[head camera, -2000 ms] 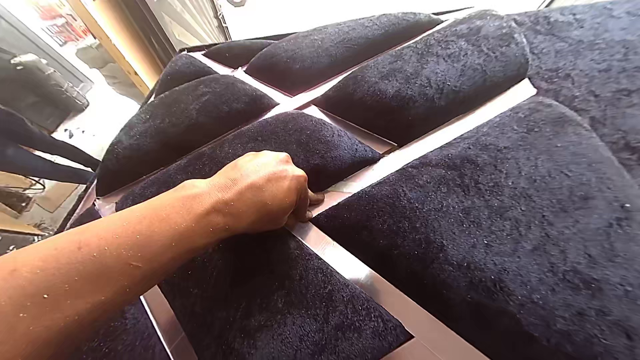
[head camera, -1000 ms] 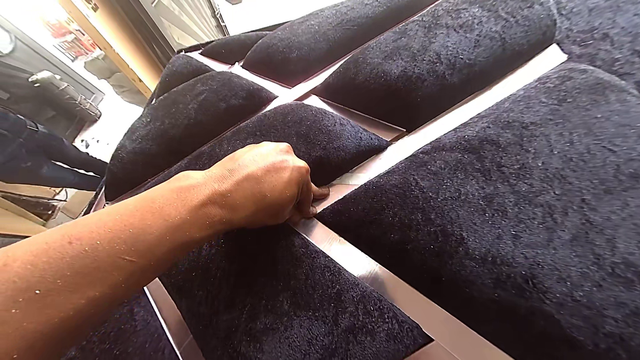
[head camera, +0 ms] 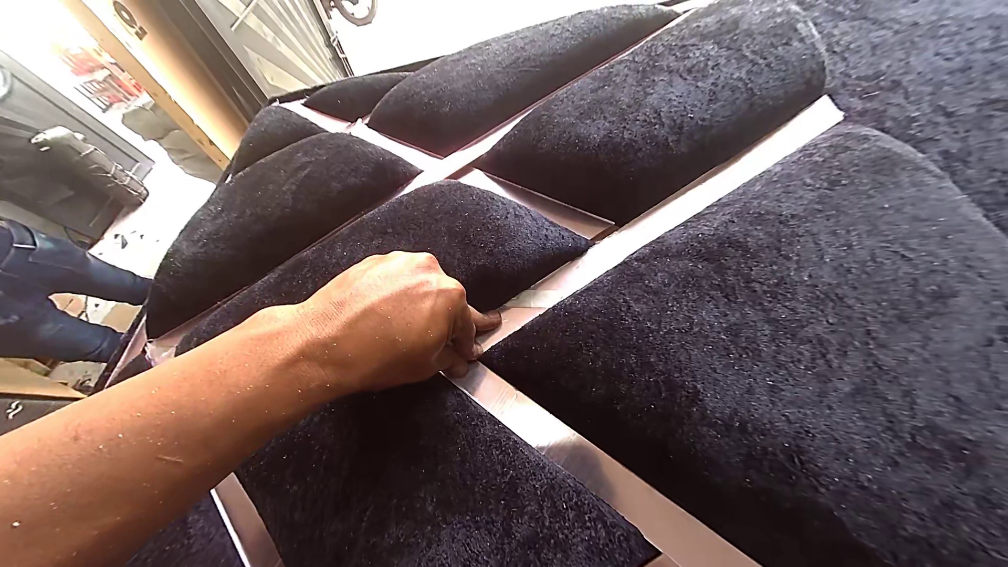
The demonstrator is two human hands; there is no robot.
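My left hand reaches in from the lower left, fingers curled down onto a crossing of shiny metallic strips between dark plush padded panels. A fingertip and the thumb area touch the strip there; whether the fingers pinch anything cannot be told. Just right of the hand lies a large padded panel, and a smaller one rises behind it. Another strip runs from the fingers toward the lower right. My right hand is out of view.
At the far left stands a person in jeans. Behind the padded piece are a brown cylinder, a wooden edge and a ribbed metal panel. Part of a wheel shows at the top.
My left hand keeps its place at the strip crossing. At the left edge, the person's legs have changed position.
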